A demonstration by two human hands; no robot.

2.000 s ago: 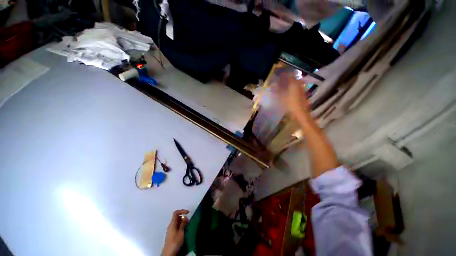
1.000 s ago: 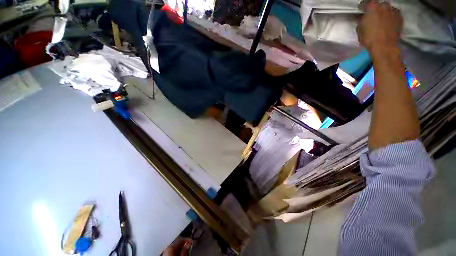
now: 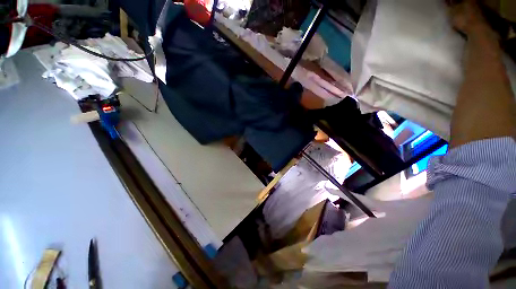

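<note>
My right hand is at the top right, dark, blurred and partly cut off by the top edge. It is at the far edge of a large pale cream sheet or folded cloth. Whether its fingers grip the sheet cannot be told. My right forearm, in a striped sleeve, runs down the right side. My left hand is out of the picture. The shears' blades show at the bottom left of the blue-grey table, their handles cut off. The flat tan wooden piece lies left of them.
A brown rail runs along the table's edge. A blue tool or clamp sits at its far end, near crumpled white cloth. Dark cloth hangs beyond. Stacked pale sheets lie at the lower right. A dark bar slants above.
The view has turned and moved toward the shelves. My right hand has risen from the lower shelf area to the pale sheet at the top right. My left hand has left the picture at the bottom.
</note>
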